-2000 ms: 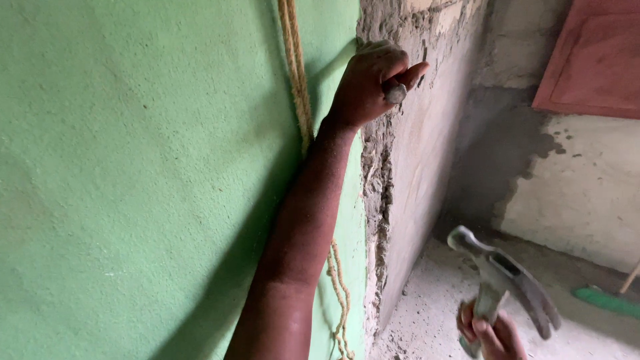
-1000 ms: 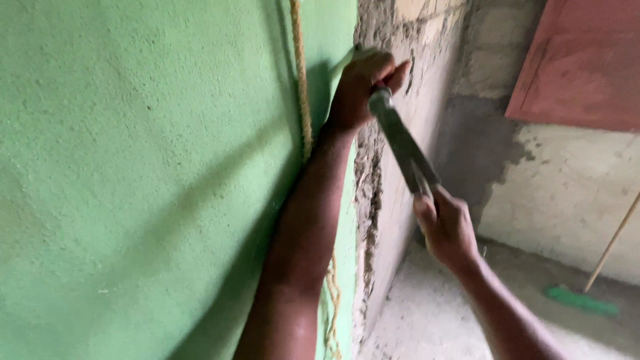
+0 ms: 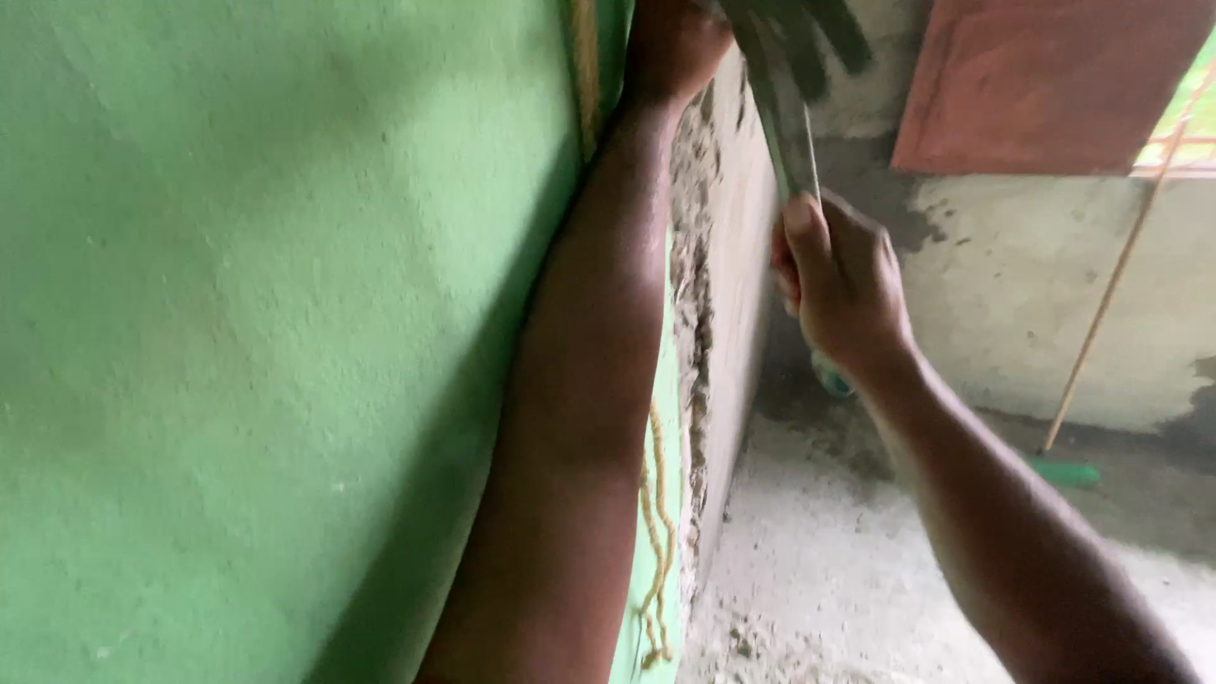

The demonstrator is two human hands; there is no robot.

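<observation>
My left hand [image 3: 676,47] is at the top edge of the view, against the rough broken edge [image 3: 693,285] of the green wall [image 3: 237,285]; its fingers are mostly cut off, and what it holds is hidden. My right hand [image 3: 841,275] is closed around the handle of a claw hammer [image 3: 784,104]. The hammer's head is blurred by motion at the top, close beside my left hand. A rope [image 3: 586,76] hangs along the green wall behind my left wrist, and its lower strands [image 3: 657,551] show beside my forearm.
A reddish panel [image 3: 1026,85] is on the far wall beside a bright opening. Below it, a green broom [image 3: 1069,472] with a long thin handle stands on the concrete floor [image 3: 817,570]. Crumbled debris [image 3: 750,636] lies at the wall's foot.
The hammer in my right hand has come up from low on the right to beside my left hand. The view has shifted, so my left hand is now partly cut off.
</observation>
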